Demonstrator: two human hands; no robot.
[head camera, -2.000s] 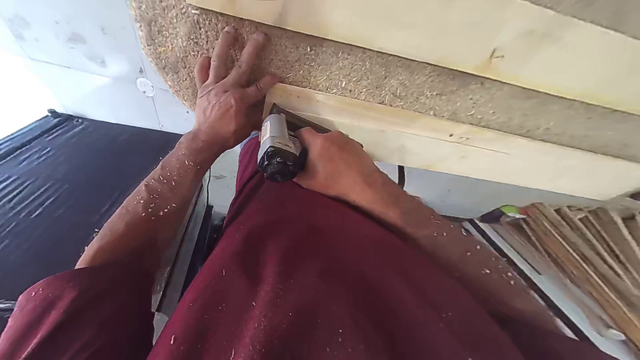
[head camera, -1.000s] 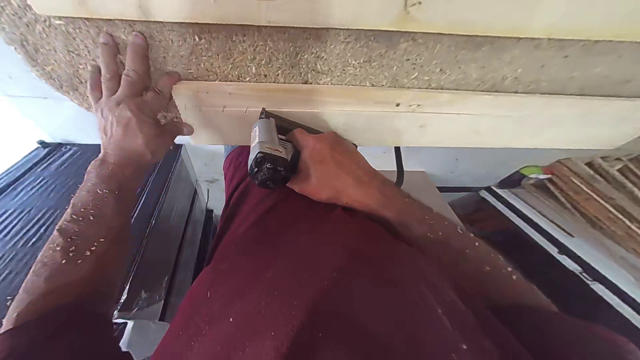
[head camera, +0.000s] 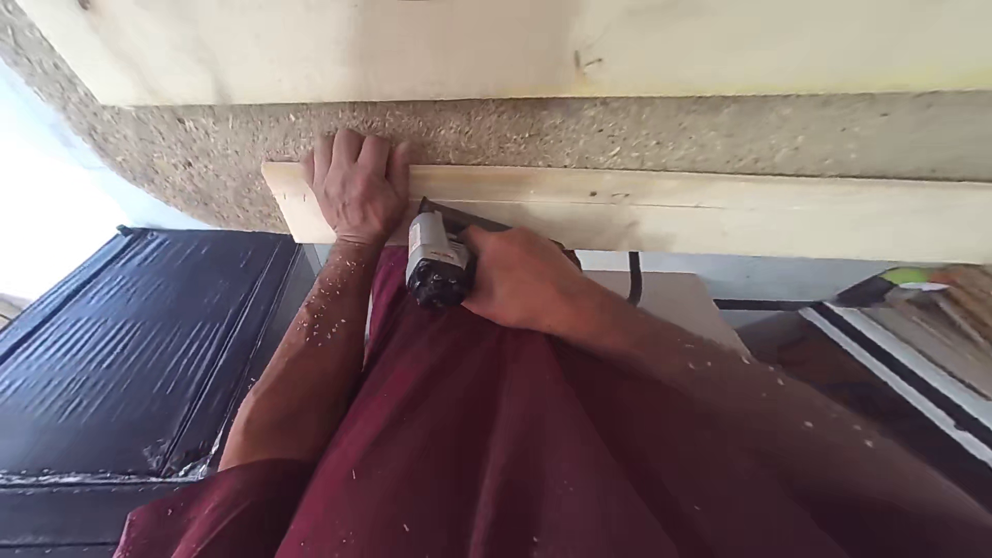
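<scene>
My right hand (head camera: 519, 279) is closed around a grey and black pneumatic nail or staple gun (head camera: 440, 260), whose nose end touches or lies close to the front wooden board (head camera: 697, 213). My left hand (head camera: 360, 182) grips the same pale board near its left end, fingers bent over its far edge. Small marks like staples show left of that hand. Under the board lies a particleboard panel (head camera: 504, 132) with a curved left edge and loose wood chips on it. A wider pale board (head camera: 465, 50) lies across the panel farther back. The gun's trigger is hidden by my fingers.
At the left is a black plastic-wrapped box (head camera: 132, 341). A black hose or cable (head camera: 635, 279) hangs below the front board. Stacked wood strips (head camera: 942, 325) lie at the right beside a dark panel with white edging (head camera: 891, 372). Sawdust flecks my arms and maroon shirt.
My left hand, spread flat on the particleboard by the board's end, is now on the front board with bent fingers, closer to the gun. The right hand still holds the gun. The view has shifted.
</scene>
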